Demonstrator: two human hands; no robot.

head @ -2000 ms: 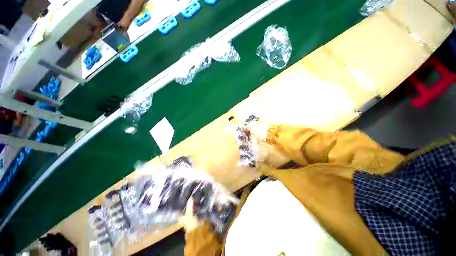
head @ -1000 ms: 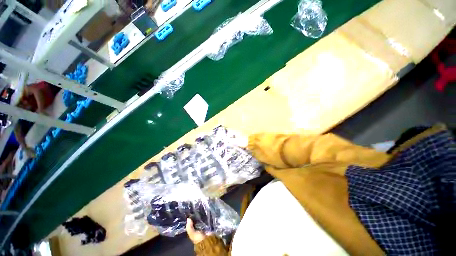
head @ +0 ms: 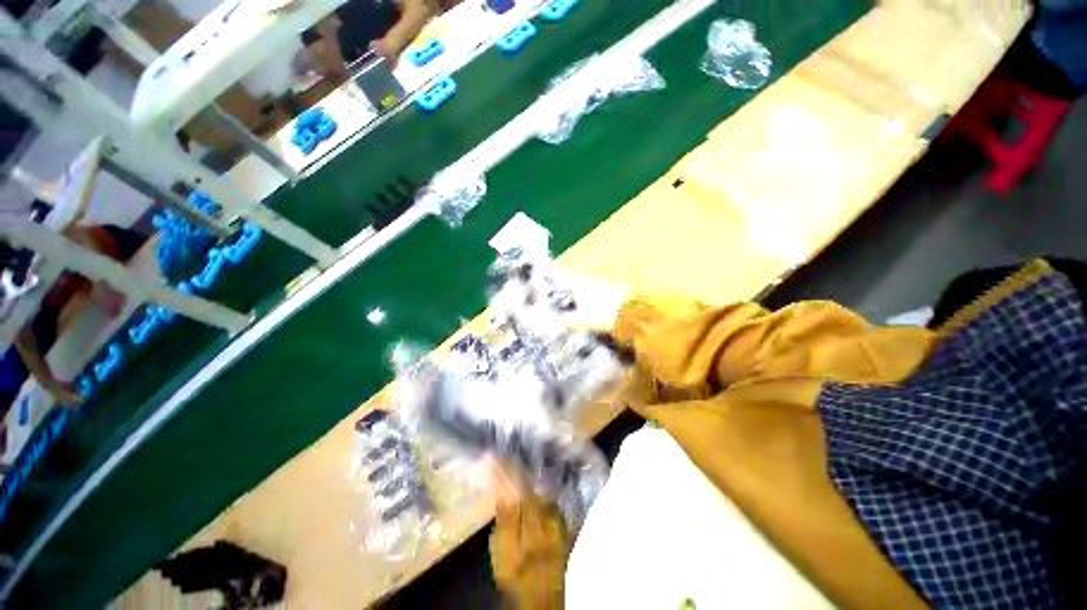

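My left hand (head: 508,481), blurred, grips a large clear bag (head: 483,411) with a dark bundle of bagged black parts inside, low over the bench. My right hand (head: 620,331) is at the right side of a cluster of bagged black parts (head: 530,298) and holds on to them; its fingers are mostly hidden by film and blur. The cluster's far end overlaps a white paper (head: 520,235) at the belt edge. Another bagged part (head: 391,471) lies on the bench, left of the large bag.
Loose black parts (head: 227,570) lie at the bench's lower left. Beyond the tan bench (head: 763,203) runs a green belt (head: 316,387) with crumpled clear film (head: 737,54). Blue plastic parts (head: 436,93) and other people's arms (head: 399,30) are beyond. A red stool (head: 1023,134) stands at right.
The large bag has moved right, over the row, uncovering the bagged part at left. The parts by my right hand have shifted out towards the belt, over the paper's near edge.
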